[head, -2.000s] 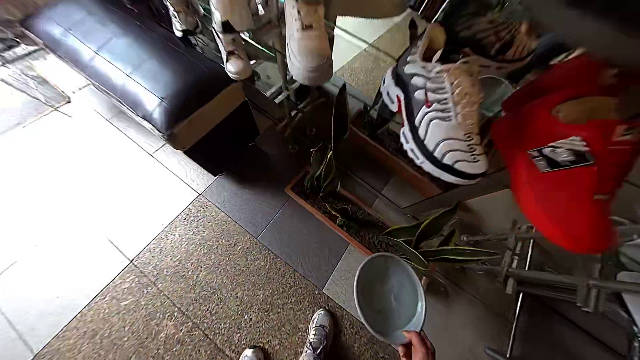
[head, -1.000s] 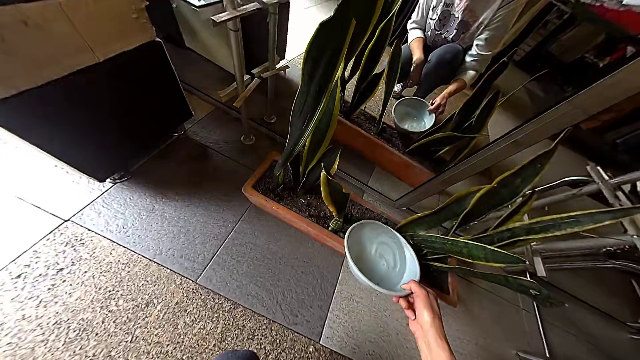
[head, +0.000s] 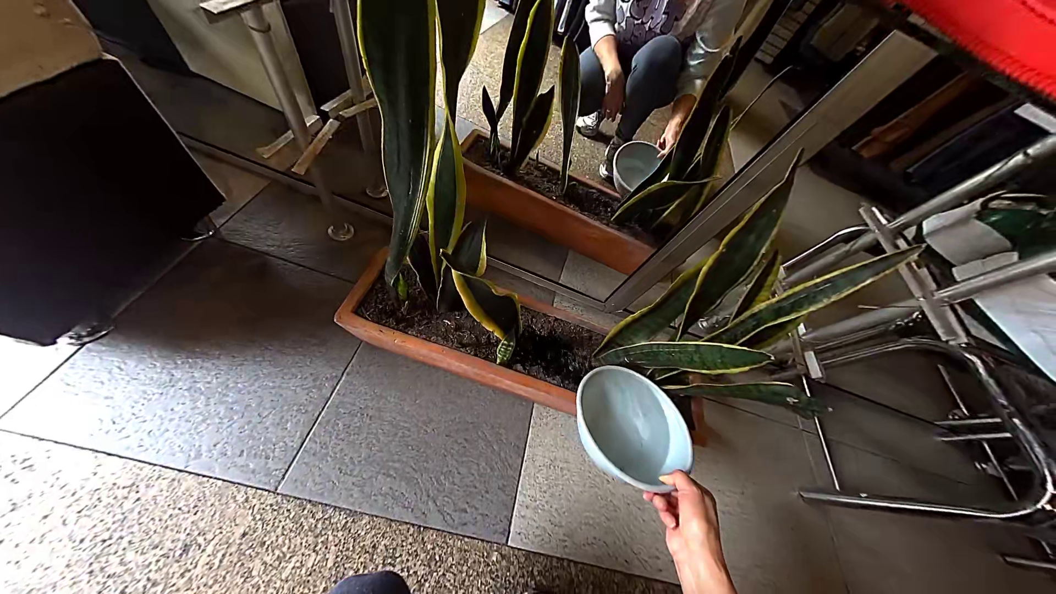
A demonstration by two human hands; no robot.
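Observation:
My right hand (head: 689,516) grips the lower rim of a pale blue-grey bowl (head: 634,429) between thumb and fingers. The bowl is tilted, its inside facing up toward me, in front of the right end of a long terracotta planter (head: 462,370). Dark soil (head: 549,351) fills the planter, and upright snake plant leaves (head: 408,124) grow near its left end. More snake plant leaves (head: 701,356) lean out to the right, just above the bowl. Whether liquid lies in the bowl I cannot tell. My left hand is out of direct view; the mirror reflects both hands.
A mirror (head: 540,239) stands behind the planter and reflects a crouching person with the bowl. Metal rack tubes (head: 924,272) fill the right side. A black box-like seat (head: 99,190) is at the left. Something red (head: 998,37) hangs at the top right. Tiles (head: 412,437) cover the floor.
The view has come down much closer to the planter since the oldest frame. The bowl stays in my right hand, still at the planter's right end.

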